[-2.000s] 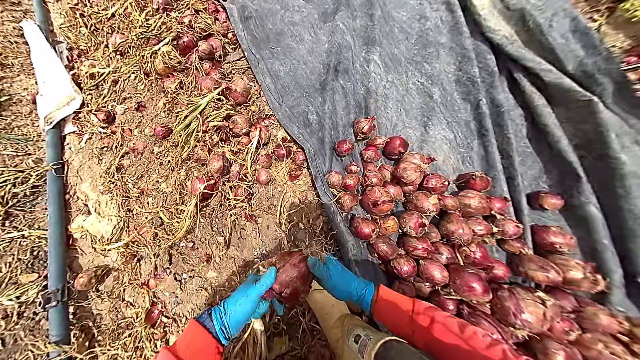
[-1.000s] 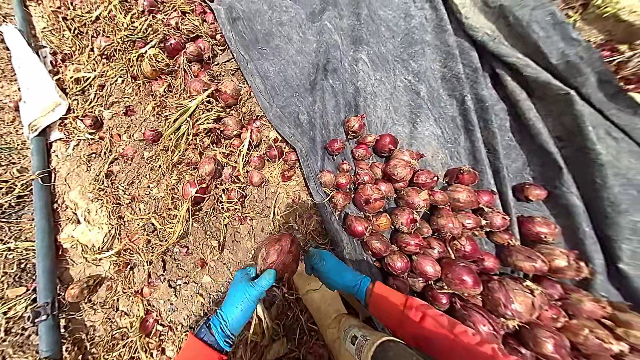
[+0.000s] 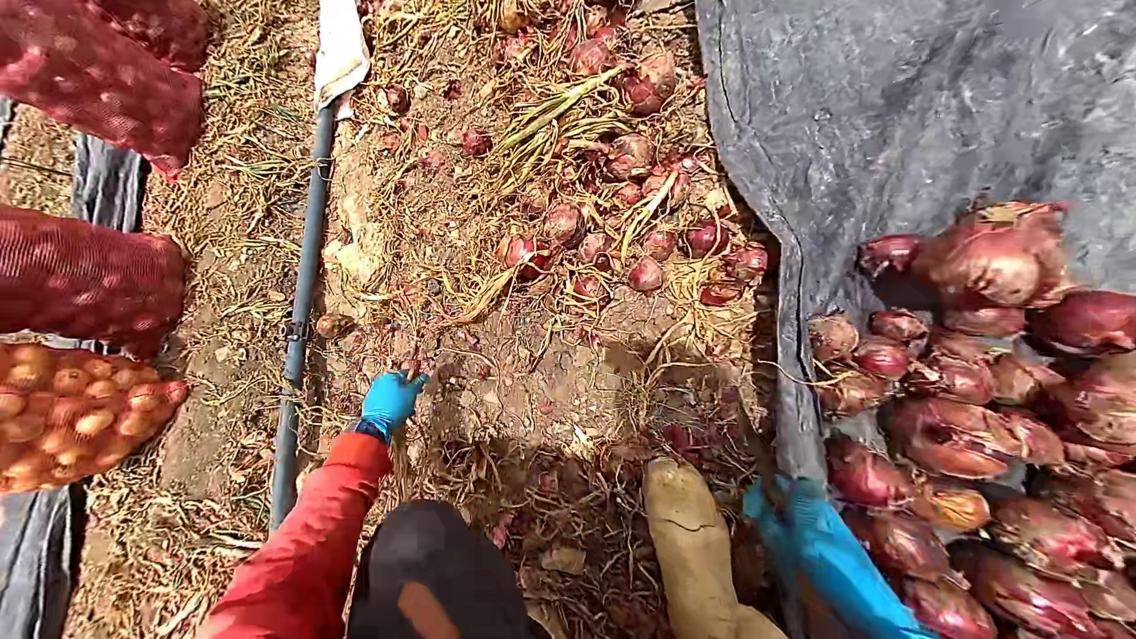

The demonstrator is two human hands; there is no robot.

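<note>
My left hand (image 3: 391, 401), in a blue glove, reaches low over the soil left of centre; something small and reddish shows at its fingertips, too small to make out. My right hand (image 3: 821, 550), also blue-gloved and blurred, is at the edge of the grey cloth (image 3: 887, 115), beside the pile of red onions (image 3: 950, 435); its fingers are unclear. Loose red onions (image 3: 646, 273) with dry roots and leaves lie on the soil at upper centre. A small onion (image 3: 334, 326) rests near the pipe, above my left hand.
A grey pipe (image 3: 306, 257) runs along the left, with a white cloth (image 3: 339, 49) over its upper end. Filled red mesh sacks (image 3: 89, 280) and an orange mesh sack of onions (image 3: 75, 413) lie at far left. My boot (image 3: 688, 524) stands beside the grey cloth.
The red onion between my hands is no longer there. My hands have moved apart, the left toward the pipe, the right to the cloth's edge. The view has swung left.
</note>
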